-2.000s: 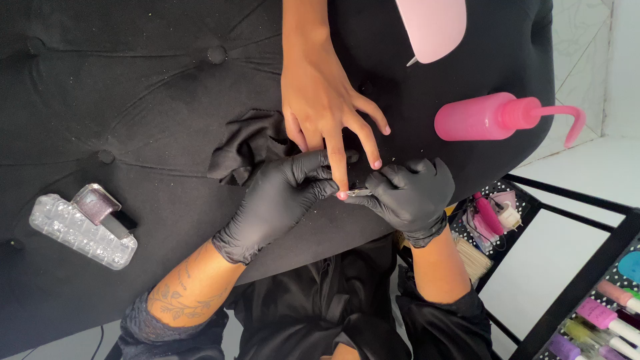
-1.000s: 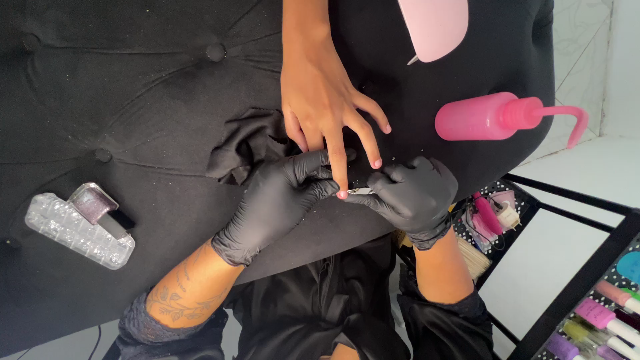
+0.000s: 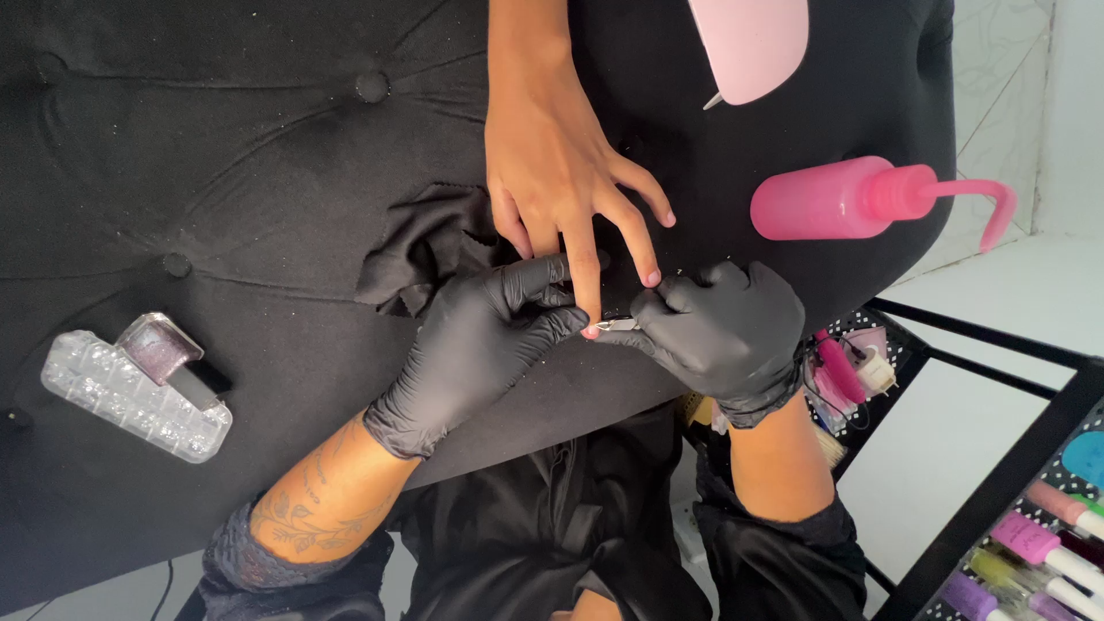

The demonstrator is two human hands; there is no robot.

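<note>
Both my hands wear black gloves. My left hand (image 3: 479, 345) grips a finger of another person's hand (image 3: 548, 164), which reaches in from the top with its fingers spread. In my right hand (image 3: 724, 332) is a pair of metal cuticle nippers (image 3: 617, 324), mostly hidden by the glove, with the jaws at the nail of that held finger. A neighbouring fingertip of the person touches or nearly touches my right glove. Left of the person's fingers lies a crumpled black cloth (image 3: 427, 246).
The tufted black surface (image 3: 259, 172) bears a pink wash bottle (image 3: 828, 198), a pale pink device (image 3: 759, 43), a clear compartment case (image 3: 129, 397) and a glitter nail polish bottle (image 3: 159, 348) resting on it. At right stands a black-framed cart (image 3: 983, 492) with bottles.
</note>
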